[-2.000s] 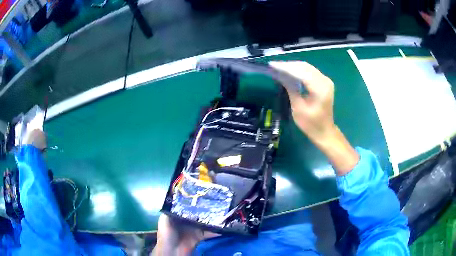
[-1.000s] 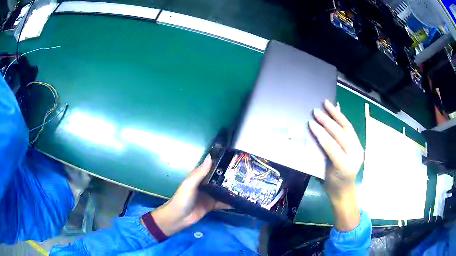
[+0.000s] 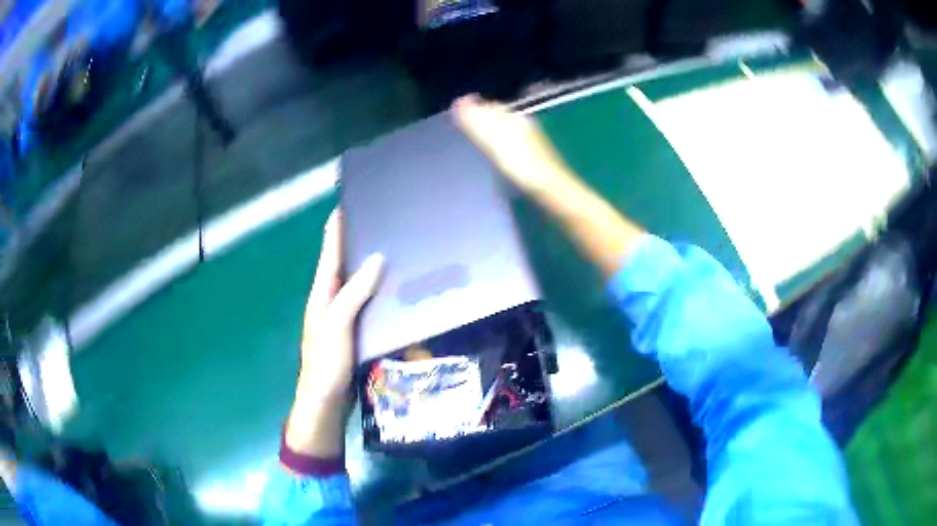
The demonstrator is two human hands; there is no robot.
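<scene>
A smooth grey-silver outer housing point(image 3: 437, 216) covers the far part of a black projector unit. The near end of the unit point(image 3: 457, 396) is uncovered and shows the blue-white main board point(image 3: 426, 396) and some red wires, all blurred. My left hand point(image 3: 337, 318) holds the left side of the housing, with the thumb on its top face. My right hand point(image 3: 509, 144) is at the far right corner of the housing. Its fingers are partly hidden behind the far edge.
The green bench mat point(image 3: 195, 360) lies under the work, with a pale rail point(image 3: 144, 267) and a dark conveyor point(image 3: 134, 195) beyond. A white work area point(image 3: 781, 164) is at the right. Part of a blue sleeve point(image 3: 51, 498) shows at the lower left, near dark wires.
The housing, first lifted at the unit's far end, now covers most of the unit. My left hand has moved from the unit's near end to the left side. My right hand has moved to the far corner.
</scene>
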